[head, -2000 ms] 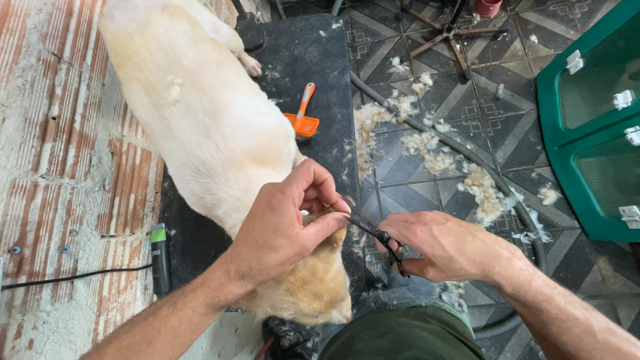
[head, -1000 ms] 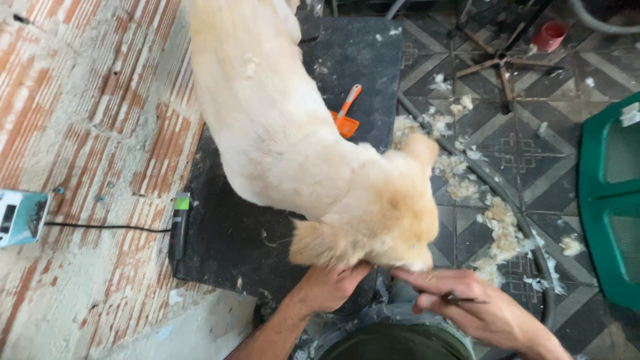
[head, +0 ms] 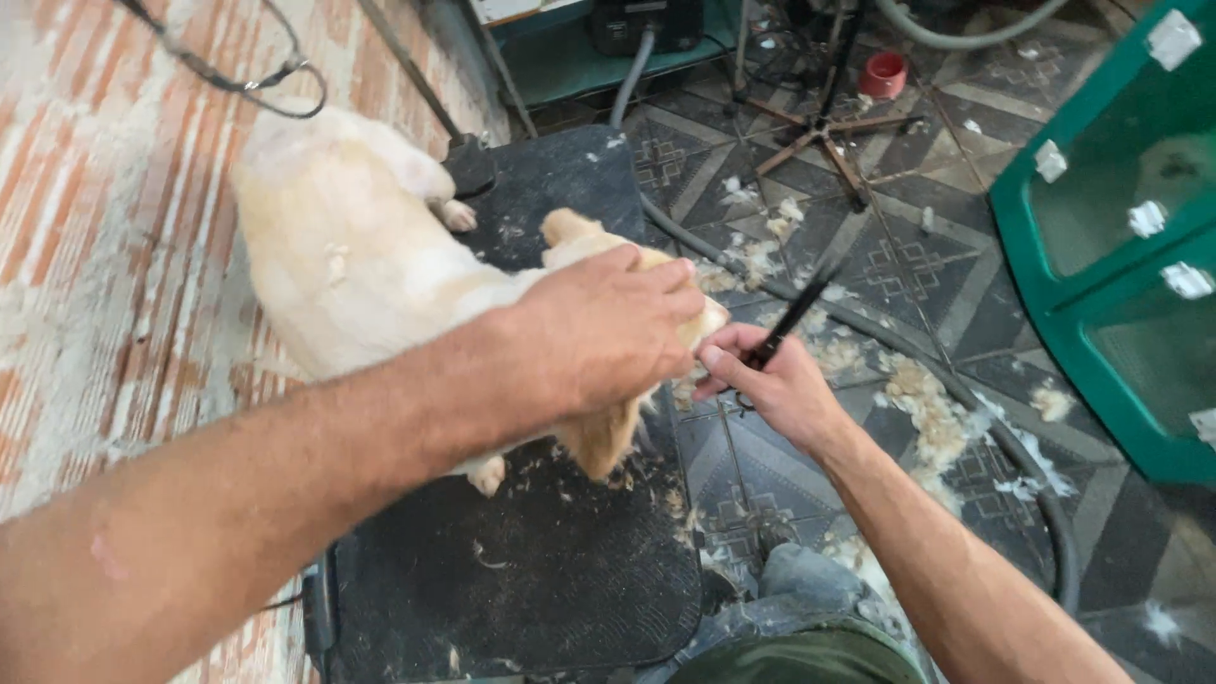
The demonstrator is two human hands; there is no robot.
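A cream-coloured dog (head: 351, 247) with close-clipped fur is on a black grooming table (head: 532, 570), its head toward the right edge. My left hand (head: 617, 328) lies over the top of the dog's head, fingers bent around it; whether it grips is hard to tell. Beside the muzzle, my right hand (head: 769, 380) holds dark scissors (head: 793, 318), blurred, with the blades pointing up and away from the dog. The fingertips of my right hand are at the muzzle. One tan ear hangs below my left wrist, and much of the face is hidden.
A looped lead (head: 275, 81) hangs over the dog's rump beside the brick wall (head: 114, 237). Cut fur (head: 921, 399) and a grey hose (head: 1035, 503) lie on the tiled floor. A green crate door (head: 1064, 256), a red bowl (head: 883, 74) and a metal stand (head: 826, 133) are at the right.
My left hand has moved from under the dog's head to on top of it. The dog's head has turned and sits farther up the table. The scissors now point upward.
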